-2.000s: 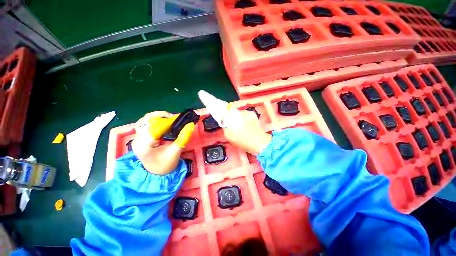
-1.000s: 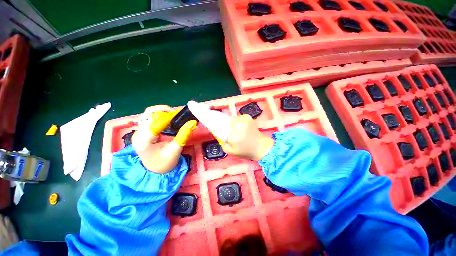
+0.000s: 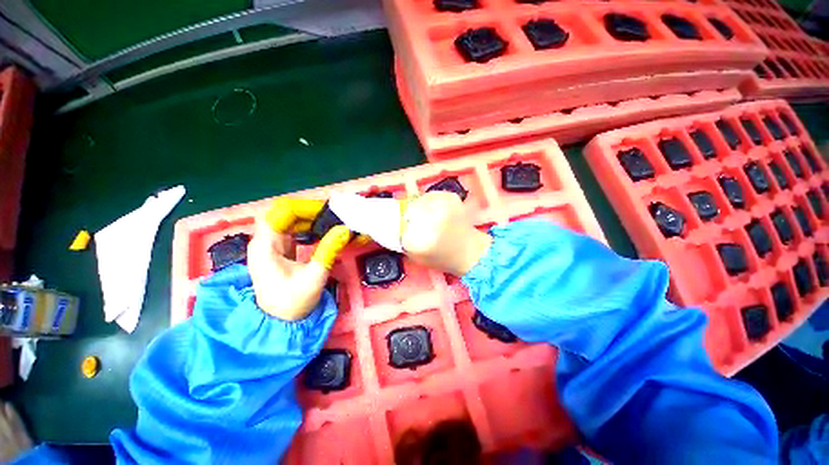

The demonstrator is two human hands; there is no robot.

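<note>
My left hand (image 3: 293, 259), with yellow finger cots on thumb and finger, holds a black unit (image 3: 320, 221) above the pink foam tray (image 3: 359, 331). My right hand (image 3: 438, 232) grips a white wiping cloth (image 3: 371, 218). The cloth's pointed tip lies against the black unit and hides part of it. Several other black units sit in the tray's square pockets, one of them (image 3: 410, 347) near the middle. Some front pockets hold no unit. My sleeves cover parts of the tray.
Stacked foam trays (image 3: 582, 95) stand behind, and another foam tray (image 3: 718, 272) lies at right. On the green bench at left are a spare wipe (image 3: 130, 259), loose yellow finger cots (image 3: 89, 367) and a labelled bottle (image 3: 41, 311). A pink stack edge shows at far left.
The cloth in my right hand has come down onto the black unit from above it. My left hand has tilted the unit slightly. The whole view has shifted a little.
</note>
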